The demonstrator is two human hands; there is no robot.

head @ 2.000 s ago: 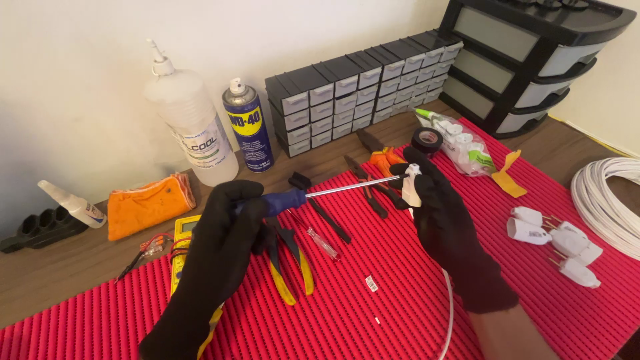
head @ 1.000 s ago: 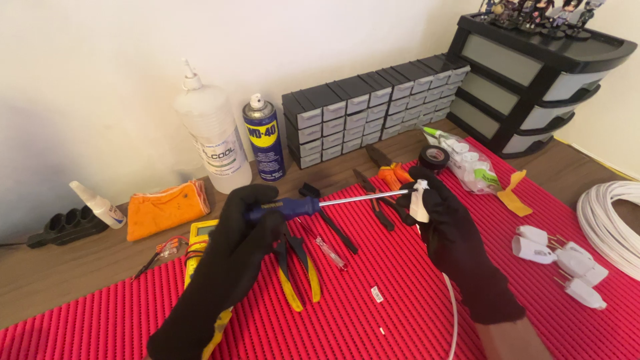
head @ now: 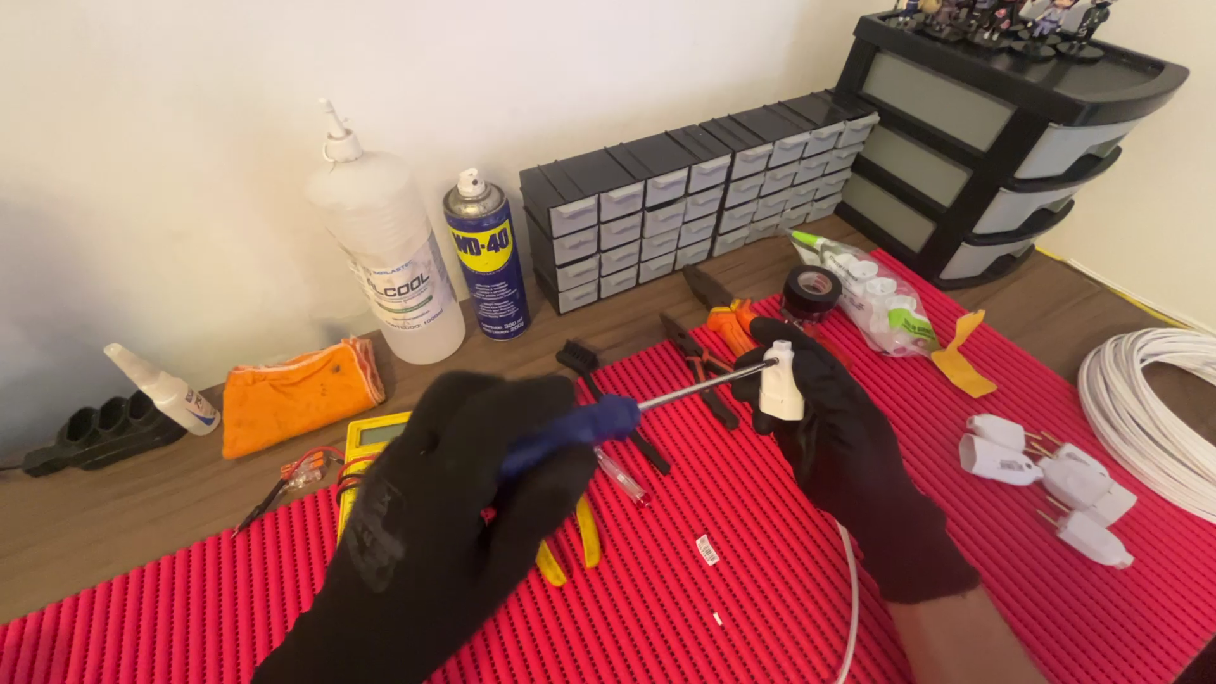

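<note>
Both hands wear black gloves. My left hand (head: pixel 456 503) is closed round the blue handle of a screwdriver (head: pixel 698 388), whose metal shaft points right. Its tip meets the upper part of a white electrical plug (head: pixel 781 385), held upright in the fingers of my right hand (head: pixel 841 446). A white cable (head: pixel 852 594) hangs below that hand onto the red ribbed mat (head: pixel 646 617). Under the left hand lie yellow-handled pliers (head: pixel 587 532), partly hidden, and a clear tester screwdriver (head: pixel 623 477). Whether the tip sits in a screw cannot be told.
A yellow multimeter (head: pixel 366 446), a black brush (head: pixel 579 359), orange-handled pliers (head: pixel 730 323) and black tape (head: pixel 810 290) surround the hands. White plugs (head: pixel 1073 475) and a cable coil (head: pixel 1140 408) lie right. Behind stand a plastic bottle (head: pixel 394 256), a spray can (head: pixel 486 261) and drawer units (head: pixel 655 204).
The left hand has turned about the screwdriver handle, with the back of the glove now showing more. The screwdriver tip stays at the plug in the right hand.
</note>
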